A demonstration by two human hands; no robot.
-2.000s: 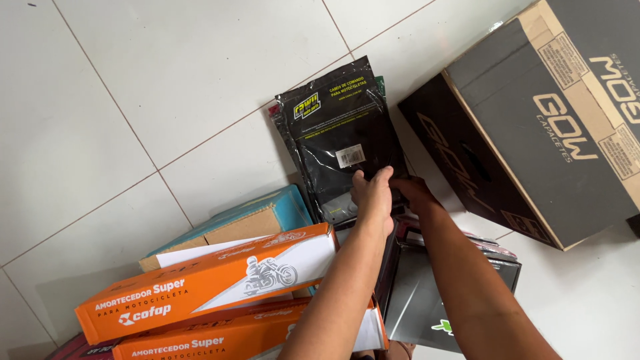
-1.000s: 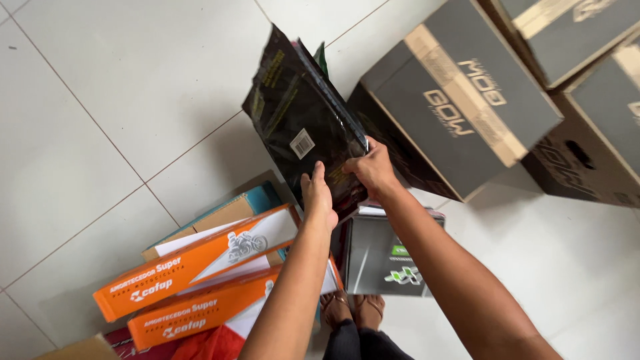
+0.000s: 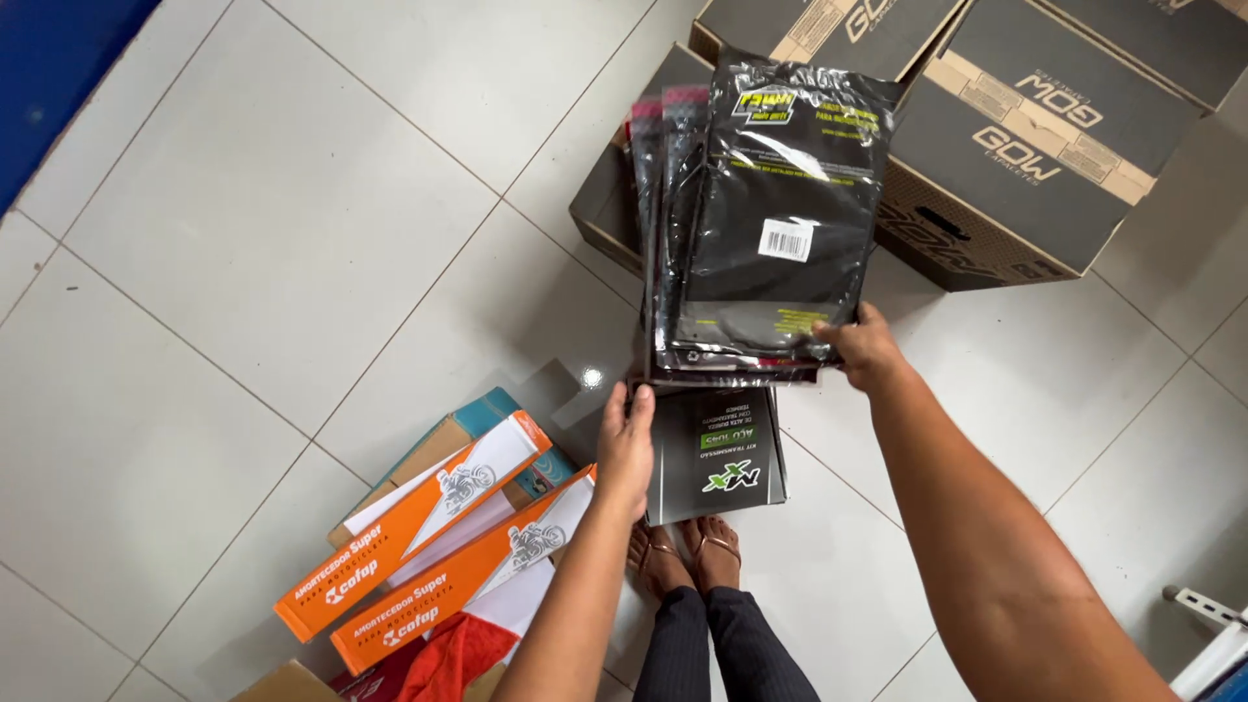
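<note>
Several black plastic packages (image 3: pixel 770 263) with yellow print and a barcode label form a loose, fanned stack held up above the floor. My right hand (image 3: pixel 866 343) grips the stack's lower right corner, thumb on the top package. At the lower left corner, my left hand (image 3: pixel 629 429) has its fingers against the bottom edge; how firmly it grips is partly hidden. Below the stack, a black transmission kit box (image 3: pixel 721 458) with green and white print lies just in front of my feet.
Two orange shock absorber boxes (image 3: pixel 429 522) lie at the lower left over a teal box (image 3: pixel 487 409), beside a red cloth (image 3: pixel 463 653). Large grey and brown helmet cartons (image 3: pixel 1053 127) stand at the upper right. A white perforated metal frame (image 3: pixel 1214 648) shows at the lower right.
The packages, tilted and bunched between both hands a second ago, now lie face up and fanned. My right hand has moved to their right corner, and the hands are farther apart. The view takes in more floor.
</note>
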